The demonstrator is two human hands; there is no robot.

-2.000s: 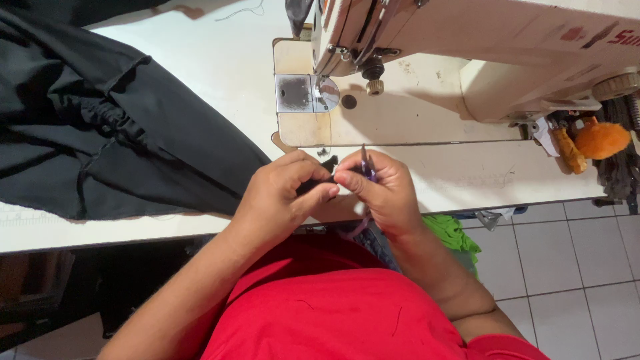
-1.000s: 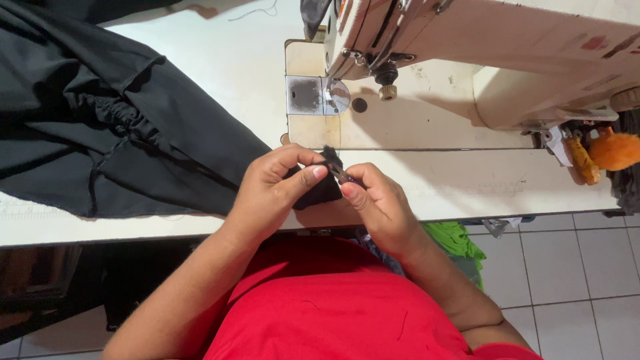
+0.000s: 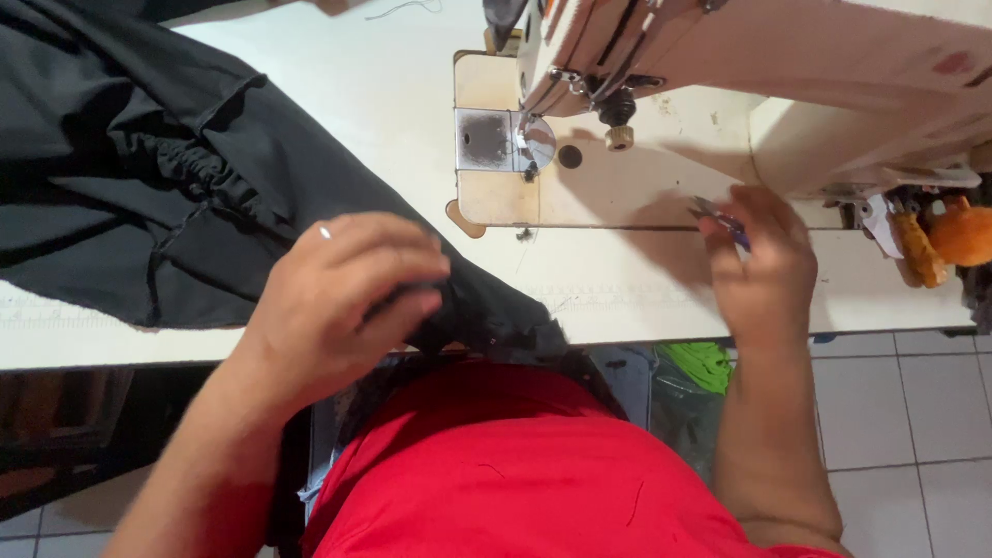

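Note:
My right hand (image 3: 763, 267) is closed on small thread snips (image 3: 721, 221), their metal tips pointing left over the bed of the sewing machine (image 3: 643, 178). Over the black fabric garment (image 3: 310, 178) hovers my left hand (image 3: 349, 302), blurred, its fingers curled; whether it grips any cloth I cannot tell. The garment stretches from the upper left down to the table's front edge, where its narrow end lies by my lap. A gathered, elasticated part (image 3: 201, 174) shows in its middle. Bits of dark lint (image 3: 525, 234) lie near the needle plate (image 3: 487, 139).
The sewing machine's head and arm fill the upper right. An orange fluffy item (image 3: 961, 232) and scraps sit at the right of the white table (image 3: 387, 85). Bright green cloth (image 3: 697, 366) is below the front edge. Part of another hand or arm (image 3: 329, 5) shows at the top.
My hands were together over the table's front edge; now they are apart, the right one moved right with the snips, the left one moved left. The garment's end has dropped toward my lap.

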